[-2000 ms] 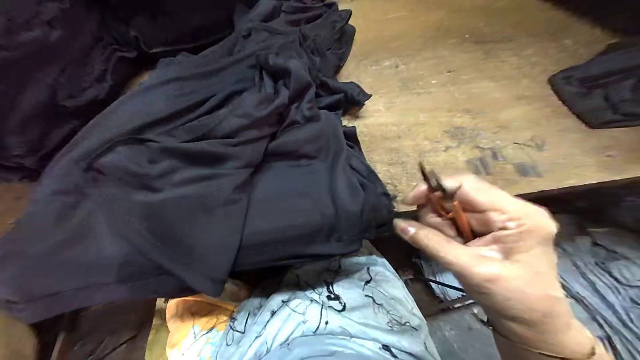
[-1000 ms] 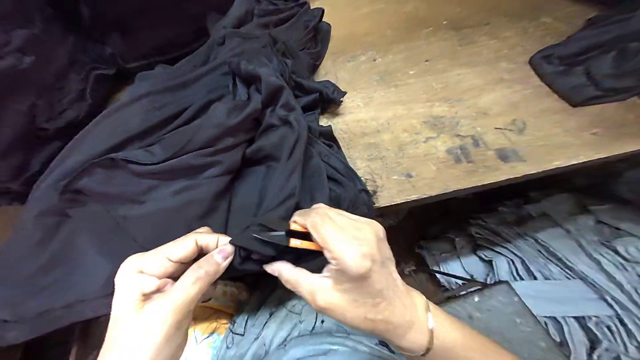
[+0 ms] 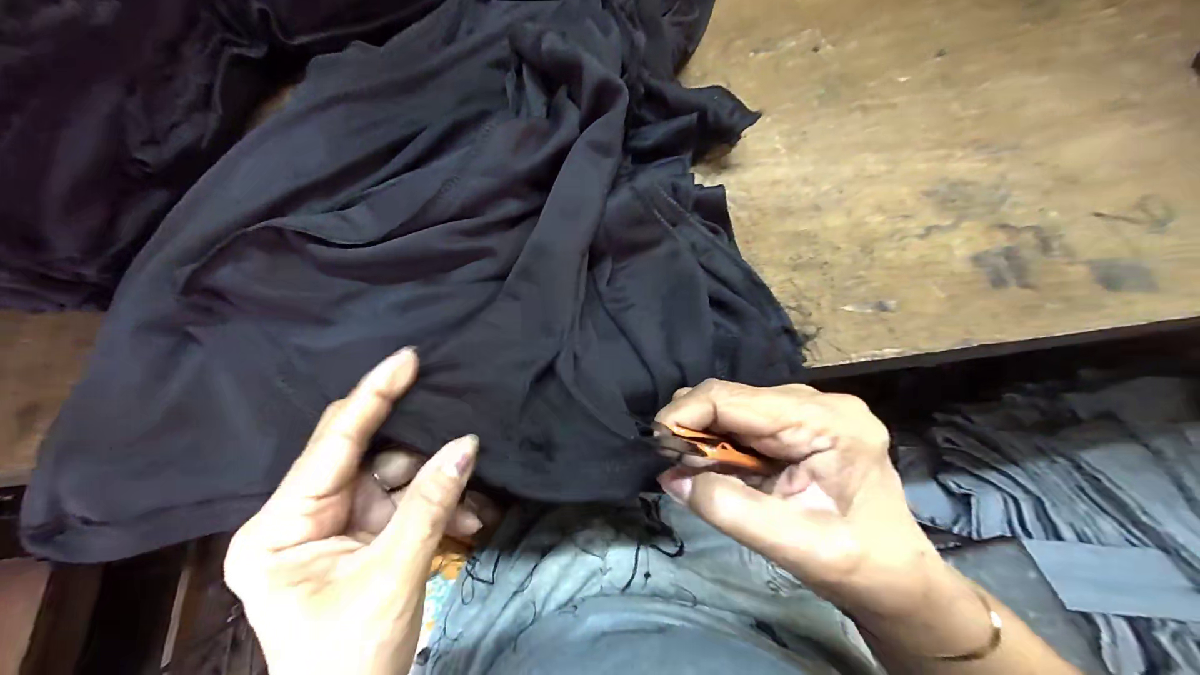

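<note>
A dark knit garment (image 3: 375, 281) lies in folds over the front edge of a wooden table (image 3: 937, 169). My left hand (image 3: 356, 525) is at the garment's lower edge, thumb and index finger apart, holding nothing that shows; its other fingers are partly hidden behind the cloth edge. My right hand (image 3: 787, 478) is closed around orange-handled thread snips (image 3: 722, 452) at the garment's right lower corner. The blades are mostly hidden by fingers and cloth, and whether the fingertips also pinch the fabric is unclear.
More dark cloth (image 3: 84, 141) is heaped at the upper left. Stacked grey fabric pieces (image 3: 1059, 469) lie below the table edge at the right. Loose black threads (image 3: 656, 544) cling to the light blue cloth (image 3: 581, 600) on my lap.
My left hand came into view and pinched the cloth by the snips one second ago; now its finger and thumb are apart. My right hand with the snips has moved to the garment's right corner.
</note>
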